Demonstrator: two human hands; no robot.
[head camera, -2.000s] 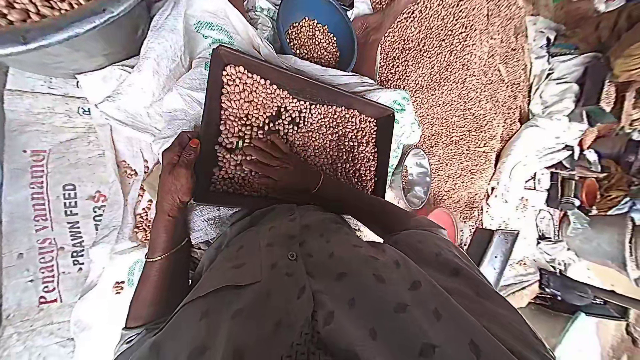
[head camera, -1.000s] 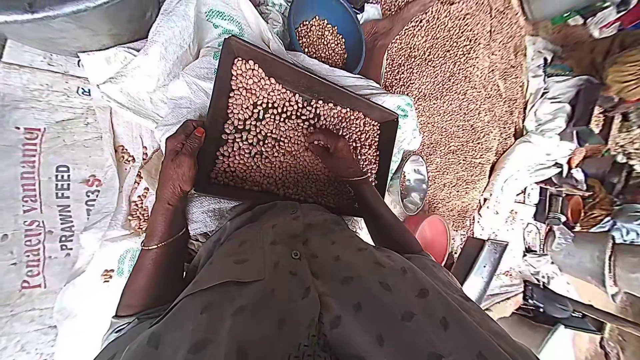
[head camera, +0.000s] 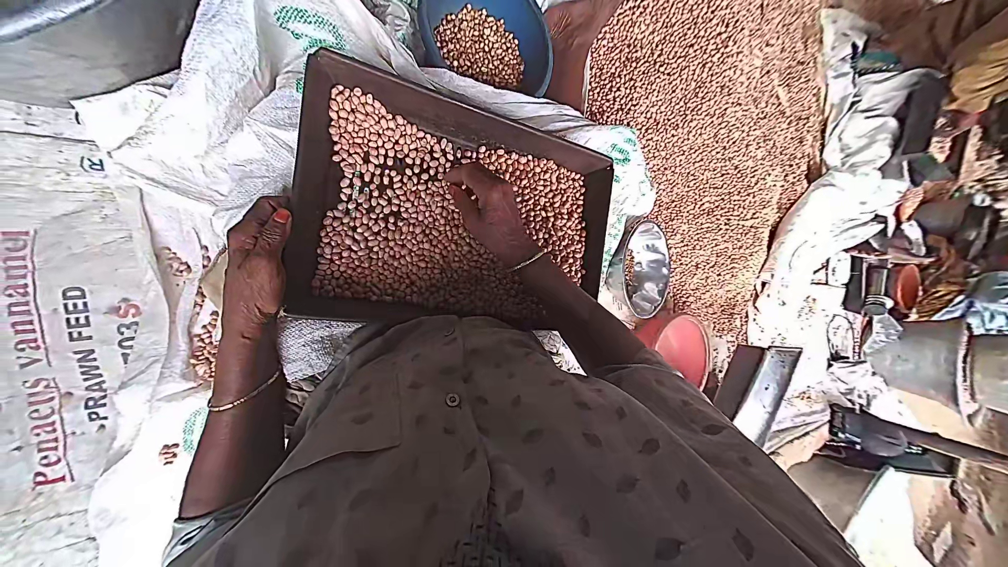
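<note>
A dark rectangular tray (head camera: 457, 98) rests on my lap, its floor largely covered by pinkish shelled nuts or seeds (head camera: 394, 260). My left hand (head camera: 258, 256) grips the tray's left wall, thumb at the rim. Over the middle of the nuts is my right hand (head camera: 492, 213), palm down with bent fingers touching them near the upper middle; whether it pinches any cannot be told. Around the fingers, patches of the dark tray floor show. Beyond the tray's far side stands a blue bowl (head camera: 539, 47), partly filled with paler nuts.
A wide spread of nuts (head camera: 709, 142) lies at the upper right. Right of the tray are a shiny metal cup (head camera: 647, 272) and a red bowl (head camera: 683, 350). White woven sacks (head camera: 228, 118) lie around the tray. A large metal basin (head camera: 118, 59) is at the upper left; clutter lines the right.
My right hand moved from the left middle of the nuts to the right, and since then has shifted a little back toward the middle. My left hand has kept its hold on the tray.
</note>
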